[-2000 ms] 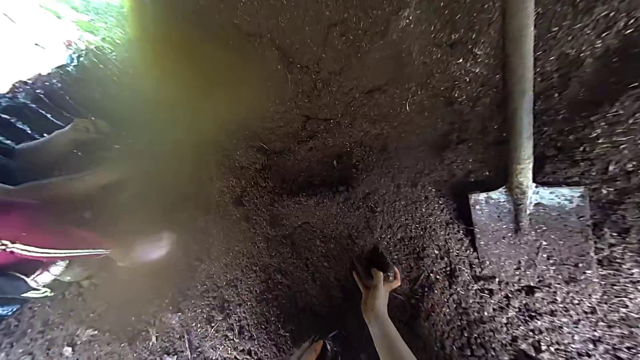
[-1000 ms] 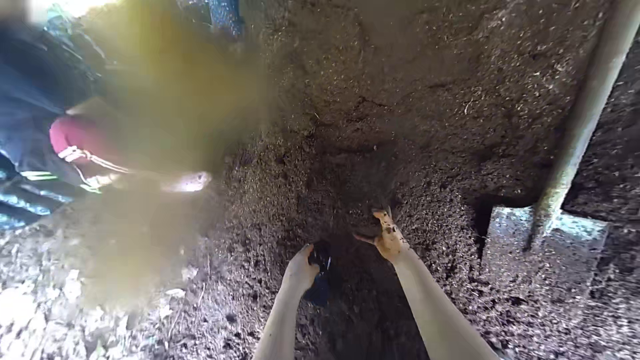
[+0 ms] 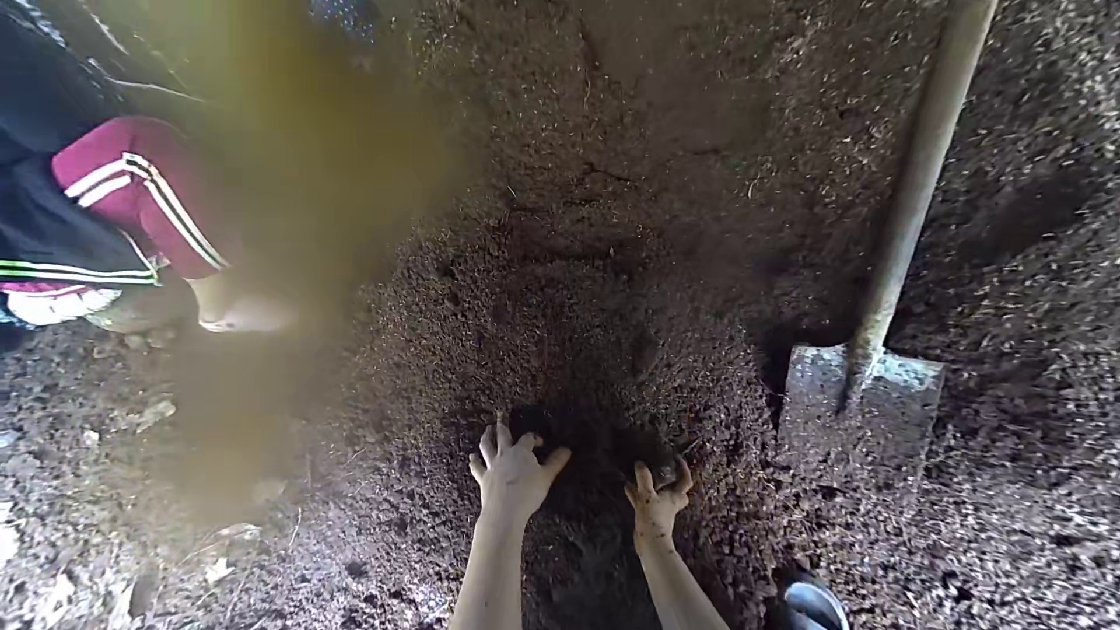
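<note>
My left hand (image 3: 512, 472) reaches down onto dark loose soil (image 3: 560, 350), its fingers spread and nothing seen in it. To its right, my right hand (image 3: 658, 500) has curled fingers at a dark clump (image 3: 667, 471) at the soil; whether it grips the clump or only touches it is unclear. A shaded hollow lies between the two hands. Right of them rests a shovel with a wooden handle (image 3: 917, 175) and a soil-covered metal blade (image 3: 862, 411).
At the left is another person, with a maroon striped sleeve or trouser leg (image 3: 162, 197) and dark clothing, partly hidden by a yellowish blur. A dark, shiny rounded object (image 3: 809, 604) shows at the bottom right. Dry leaves (image 3: 219, 570) lie lower left.
My left hand no longer holds the dark object seen in it one second ago, and its fingers are now spread on the soil. My right hand has moved down, nearer my body.
</note>
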